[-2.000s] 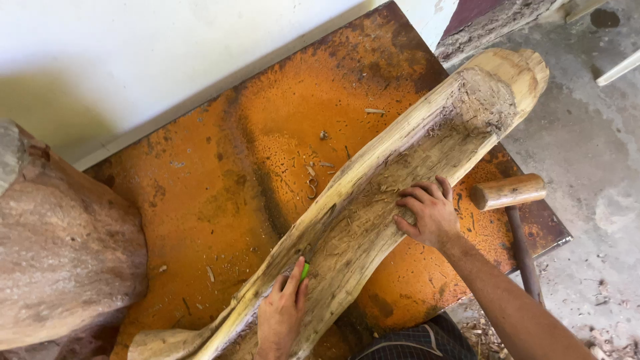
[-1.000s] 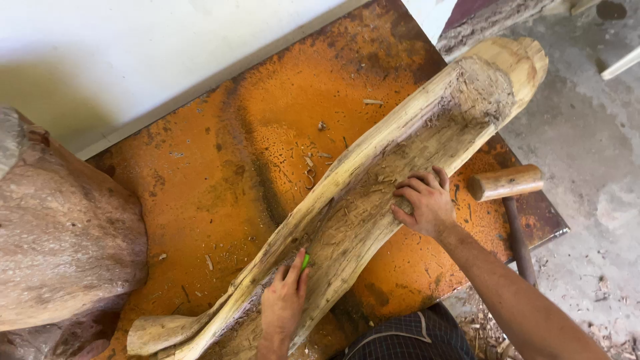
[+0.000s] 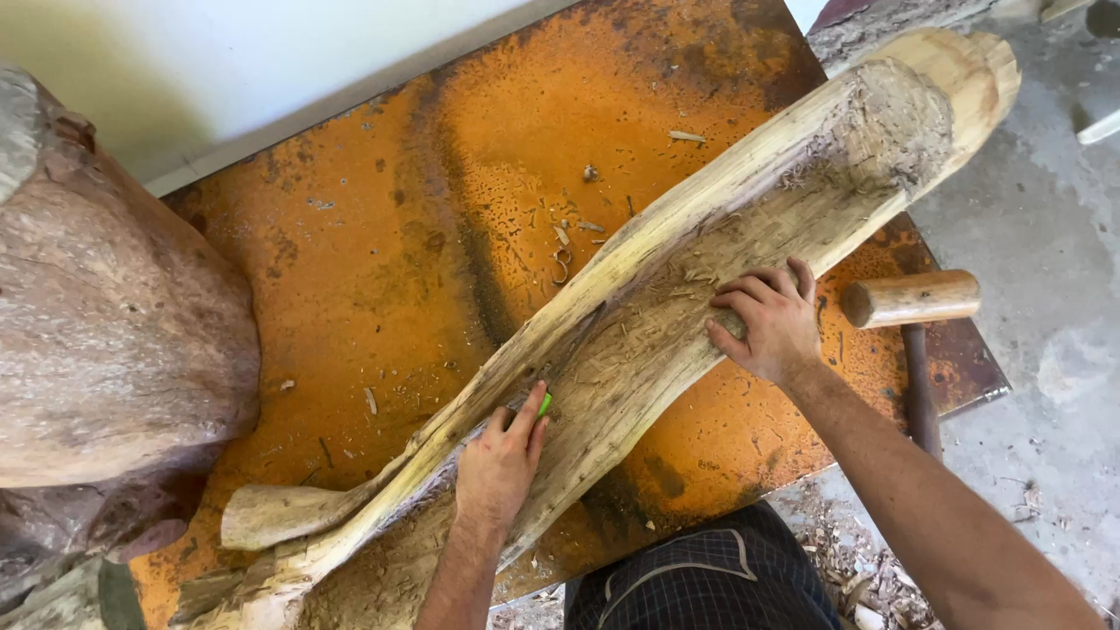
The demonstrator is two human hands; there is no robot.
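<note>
A long hollowed log lies diagonally across an orange, rust-stained table. Inside its trough, my left hand grips a small tool whose bright green part shows beside the index finger; the rest of it is hidden, so its kind cannot be told. My right hand rests over the log's near rim, fingers bent into the hollow, and whether something is under the palm cannot be told. Loose wood fibres and chips lie along the trough.
A wooden mallet lies at the right corner of the orange table, its handle toward me. A large brown wood trunk stands at the left. Behind the table is a pale wall. Wood shavings cover part of the concrete floor.
Both hands keep nearly the same places on the log, the left in the trough and the right at the near rim. The view has shifted slightly.
</note>
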